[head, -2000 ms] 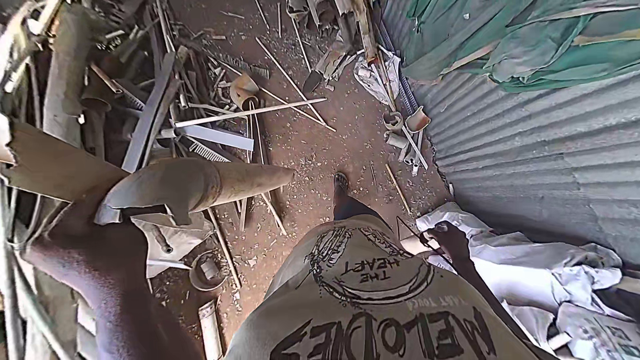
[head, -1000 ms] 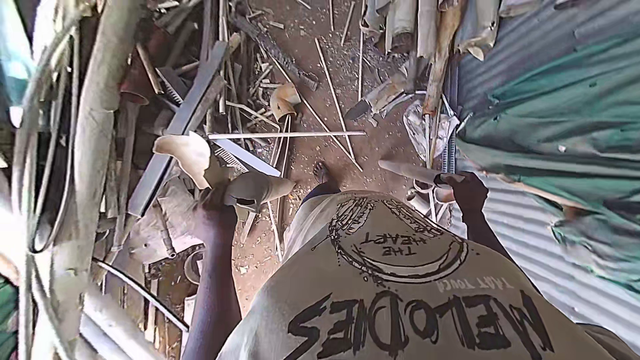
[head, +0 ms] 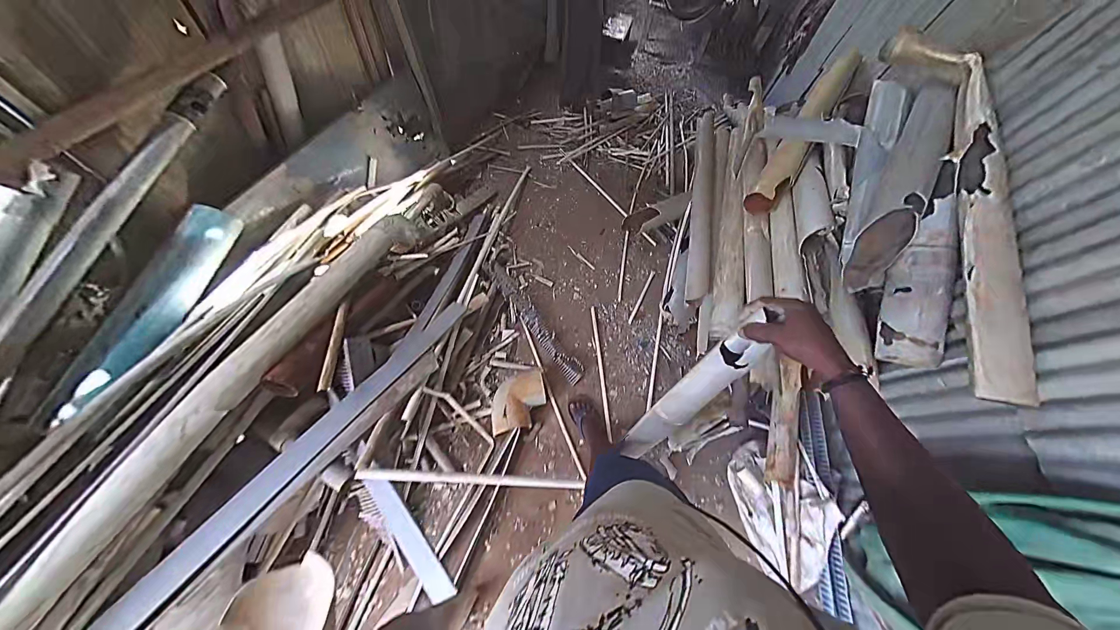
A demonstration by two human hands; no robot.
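Note:
My right hand (head: 801, 337) is closed around the upper end of a whitish pipe piece (head: 691, 398), which slants down to the left towards my shorts. Near that end the pipe has a dark, jagged gap. A dark band circles my right wrist. Beyond the hand lie several worn, broken pipes (head: 726, 227) side by side. My left hand is out of view. At the bottom left edge shows a pale, curved piece (head: 282, 597); what holds it cannot be seen.
Long pipes and strips (head: 219, 376) are heaped on the left. A tan pipe elbow (head: 516, 401) and thin sticks lie on the dirt floor (head: 560, 262). Corrugated metal sheeting (head: 1072, 262) stands on the right, with green fabric (head: 1006, 560) below it.
The view has swung up to the pipes further ahead. My right hand, with the pipe piece in it, has moved forward. My left hand has gone out of view.

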